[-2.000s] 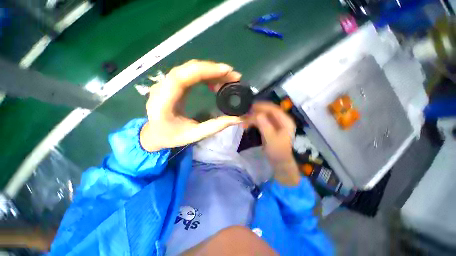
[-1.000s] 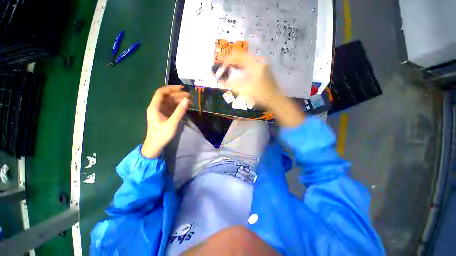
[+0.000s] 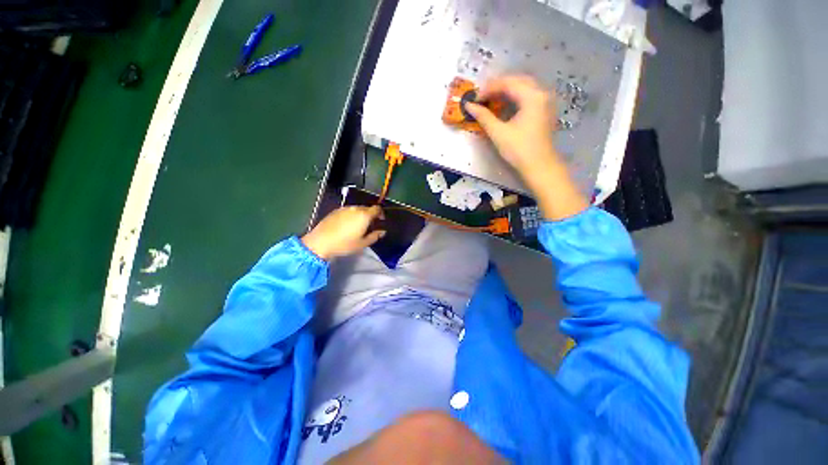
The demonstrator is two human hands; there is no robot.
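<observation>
My right hand [image 3: 522, 118] reaches over the grey base plate [image 3: 554, 54] with thumb and index finger on a round black part [image 3: 470, 102]. The part sits at the orange fixture [image 3: 453, 114], partly hidden by my fingers. My left hand [image 3: 345, 231] is at the near left end of the ledge, beside the orange cable [image 3: 388, 180], fingers bent. Its fingertips are partly hidden, and I cannot tell whether it holds anything.
White pieces [image 3: 460, 192] and a keypad device [image 3: 529, 219] lie on the ledge. Blue side cutters [image 3: 263, 56] lie on the green surface [image 3: 227, 163] to the left. A black tray [image 3: 646, 182] is right of the machine. A white rail [image 3: 145, 182] runs at left.
The black part has moved from between both hands over the green surface to the orange fixture, with my right hand. My left hand has dropped toward the ledge's left end. The view has turned.
</observation>
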